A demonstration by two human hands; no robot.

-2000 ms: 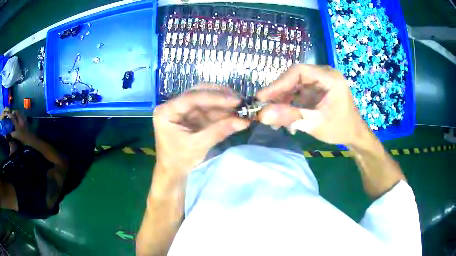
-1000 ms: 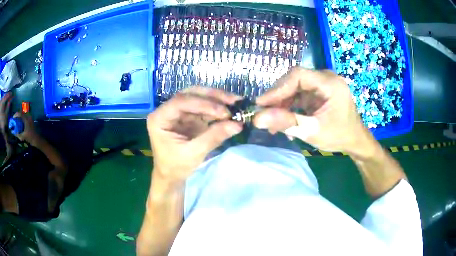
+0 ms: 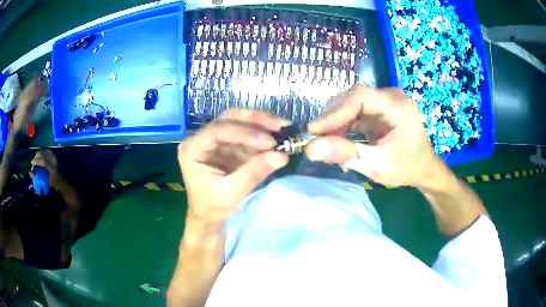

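A small silver and brass-coloured metal part [image 3: 291, 144] is held in front of my body, just past the near edge of the blister tray. My left hand [image 3: 230, 159] pinches its left end between thumb and fingers. My right hand [image 3: 371, 135] holds its right end between thumb and forefinger, with a pale band on the thumb. Something dark sits just above the part between the fingertips; its shape is unclear. The clear blister tray [image 3: 278, 51] with rows of silver parts and reddish wires lies behind my hands, which cover part of its near edge.
A blue work tray [image 3: 129, 66] with dark wired pieces is on the left. A deep blue bin [image 3: 488, 114] heaped with light-blue, white and black pieces [image 3: 440, 72] is on the right. At far left, another person holds a blue tool [image 3: 41, 180] near an orange item [image 3: 30, 130].
My hands stay together around the metal part, with small shifts of the fingers and a slight lowering of the part. The neighbour's blue tool has moved down and right, and one arm reaches forward.
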